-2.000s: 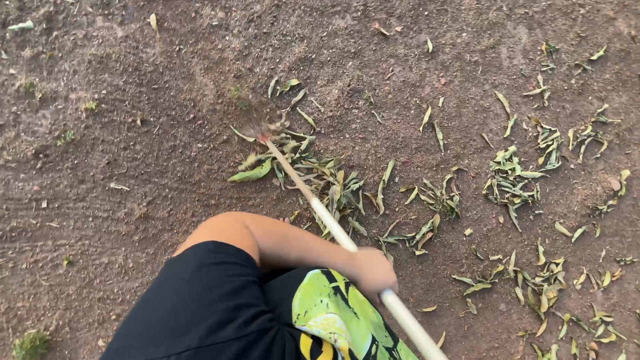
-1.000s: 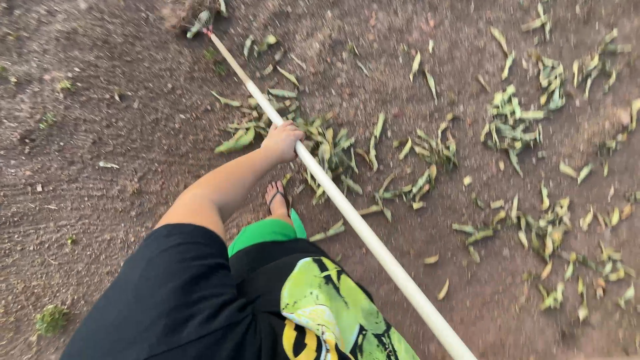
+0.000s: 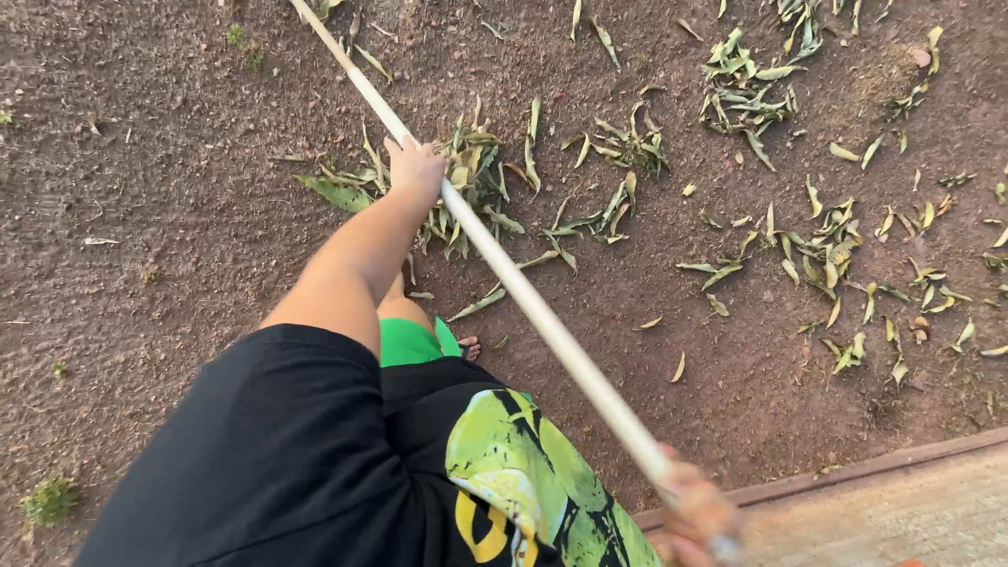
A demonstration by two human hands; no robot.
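Note:
A long pale wooden pole runs diagonally from the top left to the bottom right, and its far end lies outside the view. My left hand is closed around its upper part, with the arm stretched out over the ground. Near the pole's lower end, my right hand grips it and is blurred. Under and beside my left hand lies a heap of dry, curled leaves, with one broad greener leaf at its left edge.
Bare brown soil bears scattered leaf clumps, such as one at the upper right and another farther down. A raised edging borders a paved strip at the lower right. My sandalled foot stands below the heap.
My left hand has moved away from my body, toward the heap. My right hand has come into view at the pole's lower end. The pole's far tip, visible earlier, is now out of frame.

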